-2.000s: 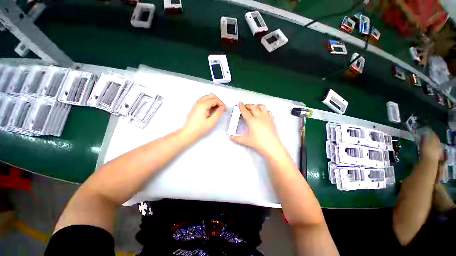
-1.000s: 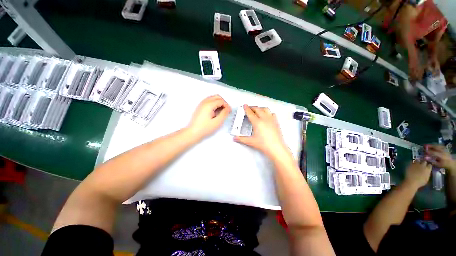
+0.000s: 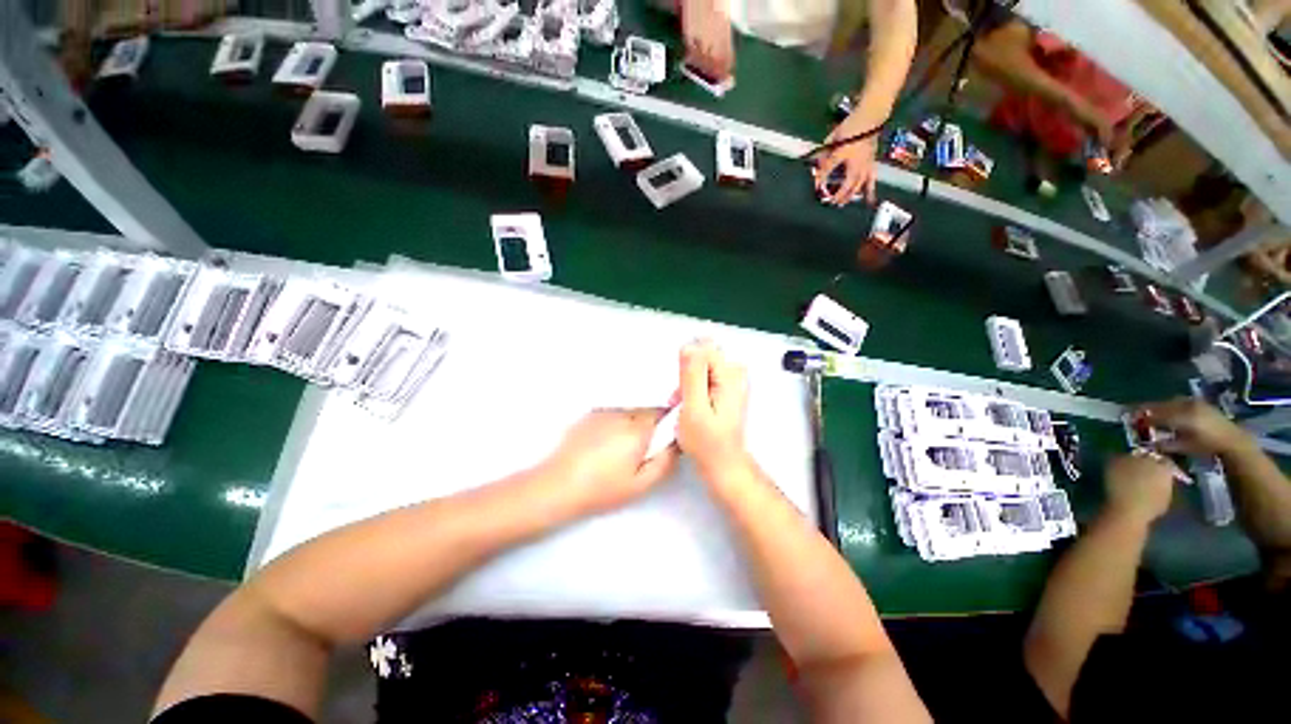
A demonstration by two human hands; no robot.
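A white housing (image 3: 661, 433) is held on edge between my two hands over the white work mat (image 3: 496, 566). Only a narrow strip of it shows; the rest is hidden by the fingers. My left hand (image 3: 612, 453) grips it from the left and below. My right hand (image 3: 712, 400) is on its right side, with fingers curled at its upper part. My hands are close together or touching.
Stacked housings (image 3: 106, 304) stand left, more stacked housings (image 3: 977, 474) right. A hand tool (image 3: 824, 481) lies at the mat's right edge. Devices sit on the green belt (image 3: 425, 184). Another person's hand (image 3: 847, 170) reaches over it; another worker's arms (image 3: 1119, 509) are at right.
My left hand has moved right and down to the housing, which is now tilted on edge between both hands. The view has shifted, showing more belt. Another person's hand has come in over the belt.
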